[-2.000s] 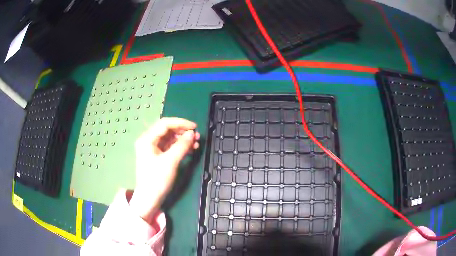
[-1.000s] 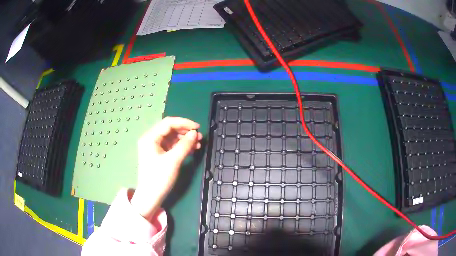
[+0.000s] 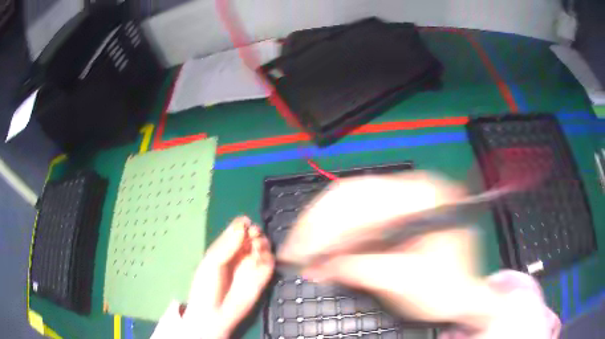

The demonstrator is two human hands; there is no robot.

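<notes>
My right hand, blurred, is over the upper part of the central black pocketed tray and holds a dark pen tool. The tool's tip points left, close to my left fingertips. My left hand is between the green sheet and the tray, with thumb and fingers pinched together. Whether a tiny component is between them cannot be seen. The pale green sheet lies left of my left hand with rows of small dark parts. Pale dots show in some tray pockets.
The blurred red hose runs down from the top towards the central tray. Black dotted trays stand at the left and right. Dark trays lie stacked askew at the back, beside white paper. A black bin is back left.
My right hand has come in from the lower right with the pen tool, beside my left hand. My left hand now appears lower. The whole view has shifted and shows more of the back.
</notes>
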